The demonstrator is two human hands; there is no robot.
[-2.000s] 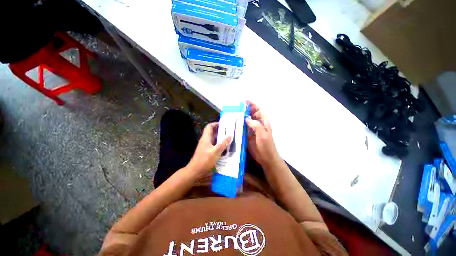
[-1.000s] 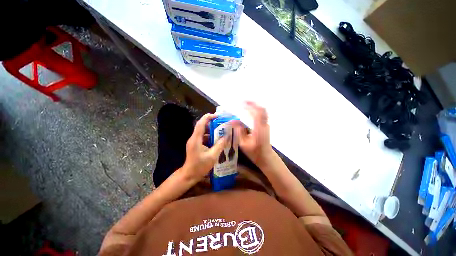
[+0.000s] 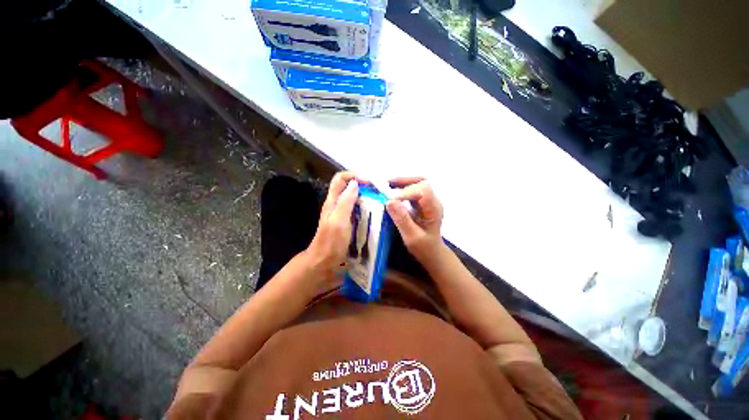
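Note:
A blue and white retail box (image 3: 369,246) with black cable plugs pictured on its front is held upright over my lap, turned partly on its side edge. My left hand (image 3: 335,223) grips its left side, with the fingers near the top end. My right hand (image 3: 419,215) has thumb and fingers at the top right corner of the box, pinched at the end flap. The fingers partly hide the flap, and the inside of the box does not show.
Filled boxes (image 3: 316,37) stand in a row on the white table (image 3: 493,189). A heap of black cables (image 3: 636,135), pale scraps (image 3: 484,49), flat cartons (image 3: 723,312), a clear cup (image 3: 651,335) and a brown carton (image 3: 673,49) lie right. A red stool (image 3: 90,119) stands left.
The box has turned from facing me to showing its right side edge. My right hand has moved from a blurred, raised position onto the top corner of the box.

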